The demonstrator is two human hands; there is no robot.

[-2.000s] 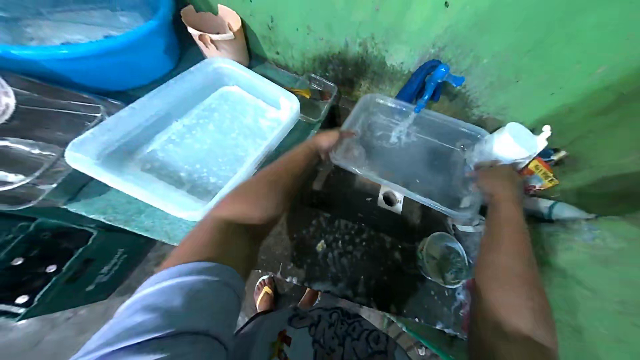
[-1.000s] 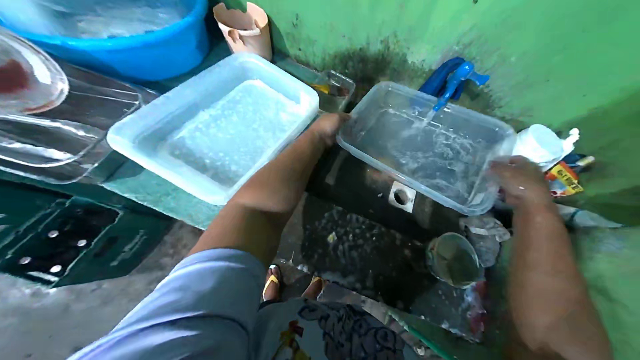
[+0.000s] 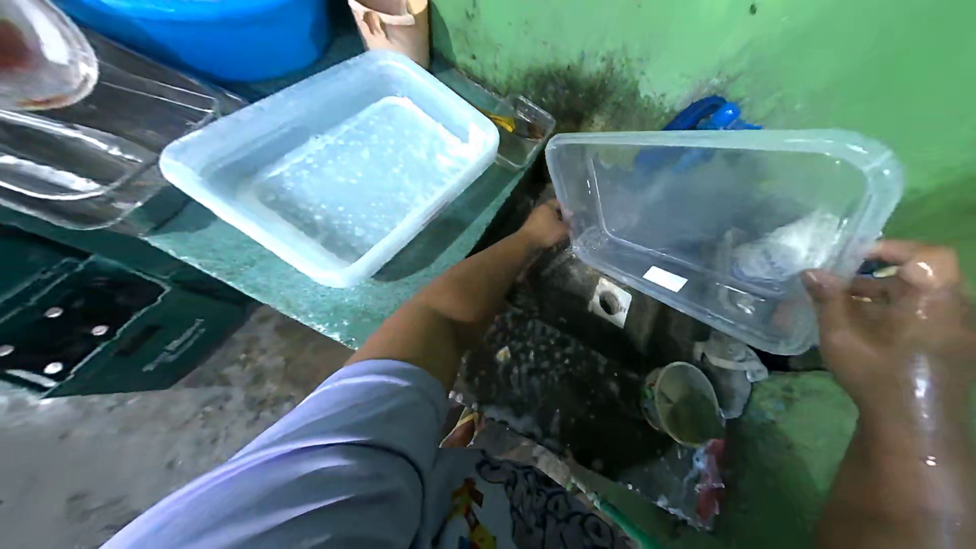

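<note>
A clear plastic container [image 3: 709, 206] is held tilted over the sink, its open side facing me. My right hand [image 3: 888, 313] grips its right end, fingers and thumb on the rim. At its lower left end is my left hand [image 3: 547, 226], closed on the edge, with the fingertips partly hidden. Behind the container's top edge shows a blue tap [image 3: 724, 116]. To the left, a whitish plastic basin [image 3: 412, 229] with cloudy, bubbly water rests on the green counter.
Below the container lie a square drain [image 3: 610, 302] and a cup [image 3: 686, 404] in the dark sink. Clear plastic trays [image 3: 114, 145], a blue tub [image 3: 236, 38] and a broken-rimmed pot [image 3: 393, 30] stand left. A green crate [image 3: 114, 328] is under the counter.
Both hands have raised and tipped the clear container, which was lying flatter under the tap's running water in the earlier frames. The view has shifted closer to the counter.
</note>
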